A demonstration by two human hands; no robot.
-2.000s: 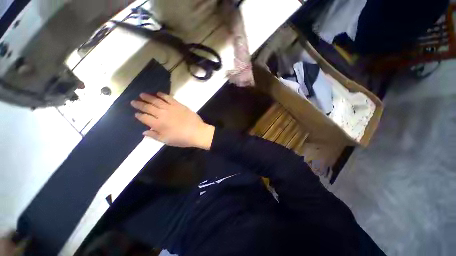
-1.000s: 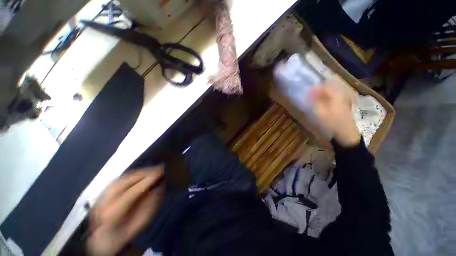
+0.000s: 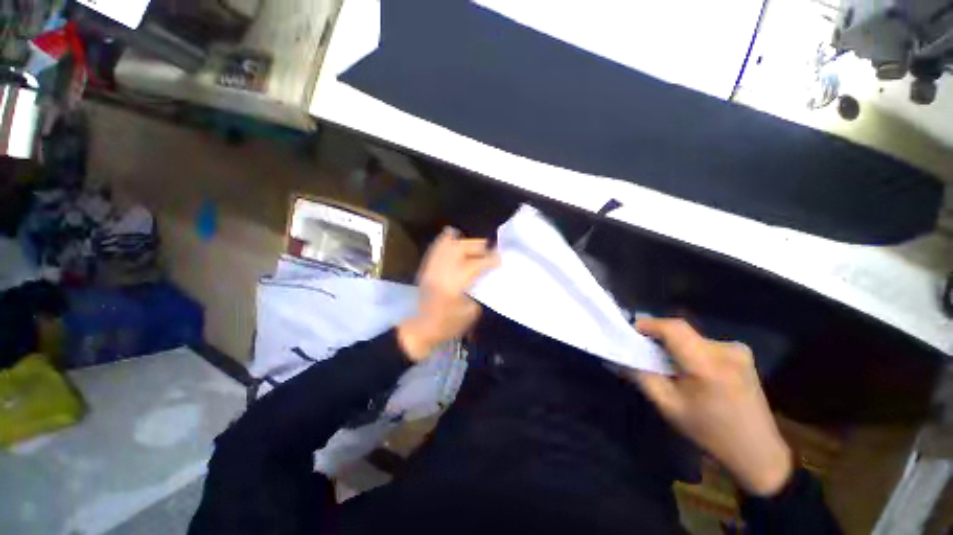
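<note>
A small pale white-lilac cloth piece (image 3: 559, 291), roughly triangular, is stretched between my two hands above my lap. My left hand (image 3: 449, 293) grips its upper left edge. My right hand (image 3: 716, 392) grips its lower right tip between thumb and fingers. A long dark charcoal panel (image 3: 627, 125) lies flat on the white machine table (image 3: 836, 265). Its pointed end is at the left and its rounded end at the right. Part of the sewing machine head (image 3: 904, 47) shows at the top right.
Pale cut panels with dark strips (image 3: 345, 319) hang or lie in a stack left of my lap. A small open box (image 3: 336, 232) stands behind them. A dark strip (image 3: 601, 214) pokes out at the table's front edge. A yellow-green bundle (image 3: 40, 400) and blue container (image 3: 136, 326) are at far left.
The view has swung left. My right hand, earlier at the cardboard box with a pale piece, is now over my lap. Both hands now hold a pale piece. Shears and pink cloth are out of view.
</note>
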